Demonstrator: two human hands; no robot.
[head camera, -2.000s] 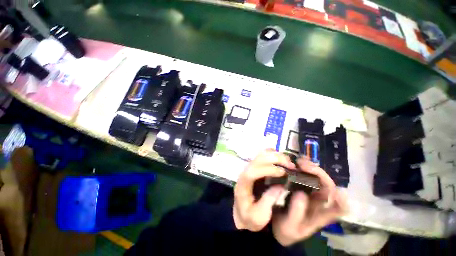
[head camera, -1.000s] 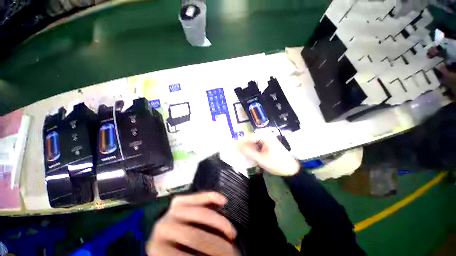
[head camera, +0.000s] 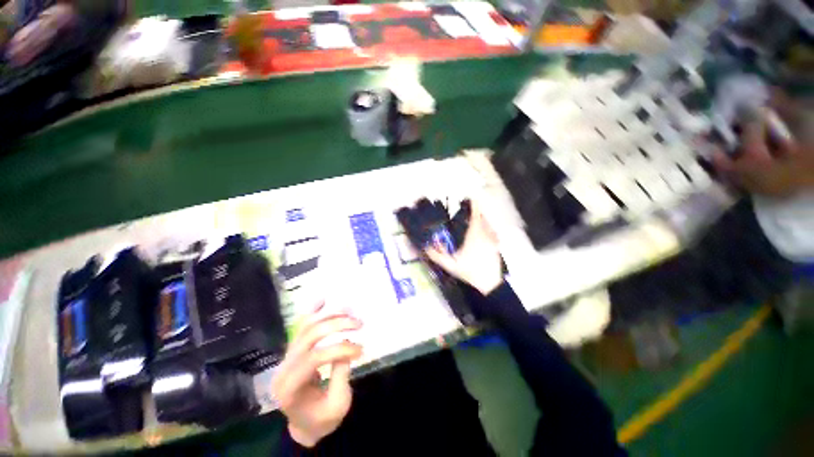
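Observation:
My right hand is on the small pile of black carton blanks at the middle of the bench; fingers and thumb lie around its near right part, and blur hides how firmly it holds. My left hand is over the bench's near edge, empty, with fingers apart and slightly curled. Two stacks of black carton blanks with a blue-orange oval picture lie flat to the left of my left hand. A printed sheet lies under the work.
A dense block of open cartons with white flaps stands at the right. Another person's hand is beside it. A grey wrapped roll stands on the green conveyor. A red-topped bench lies beyond.
The dark folded carton in my left hand a second ago is gone from it. My right hand has moved onto the small blank pile. The view has shifted, showing the red bench again.

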